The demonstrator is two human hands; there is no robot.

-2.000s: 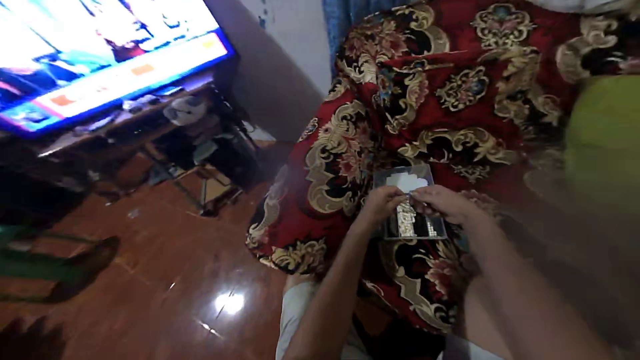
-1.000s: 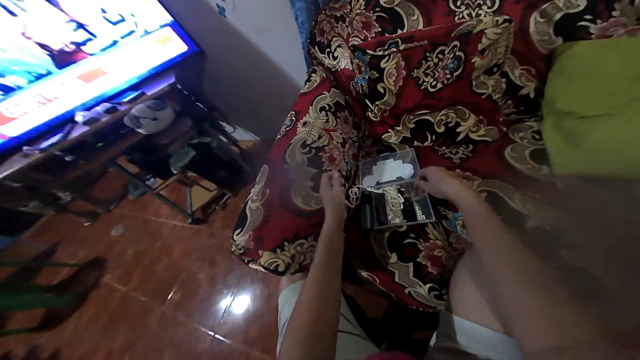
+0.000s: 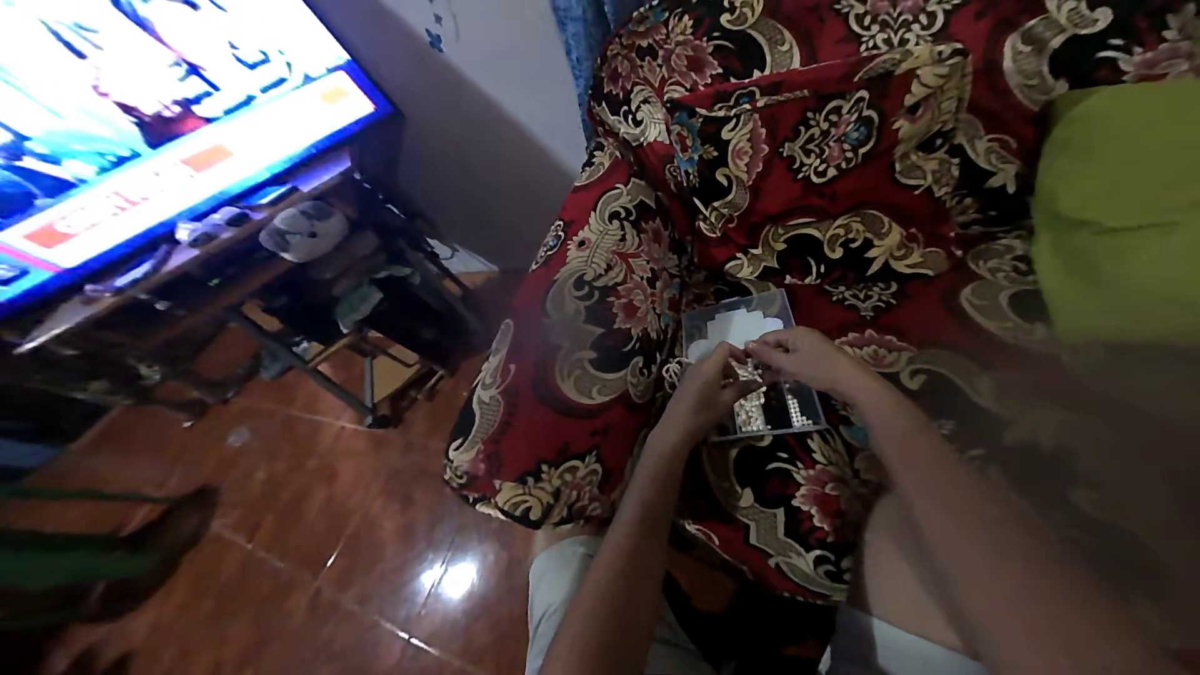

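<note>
A clear plastic compartment box point(image 3: 816, 412) lies on the patterned sofa seat, with its transparent lid point(image 3: 698, 325) raised at the far side. White card-like pieces point(image 3: 736, 325) rest at the lid. White beads point(image 3: 751, 412) fill one compartment, and more small beads point(image 3: 795, 409) are in another at the right. My left hand point(image 3: 705, 389) and my right hand point(image 3: 795, 356) meet above the box, fingertips pinched close together. What is between the fingertips is too small to make out. A looped pale strand point(image 3: 671, 372) shows beside the left hand, at the box's left edge.
The sofa point(image 3: 600, 281) has a red, black and gold floral cover. A green cushion point(image 3: 1116, 216) sits at the right. At the left a lit television point(image 3: 187, 122) stands on a cluttered table point(image 3: 309, 178) above the tiled floor point(image 3: 309, 562). A green object point(image 3: 84, 562) is at the lower left.
One second ago my hands were apart, the left beside the box with a pale strand and the right at the box's right edge. Now they are together over the box.
</note>
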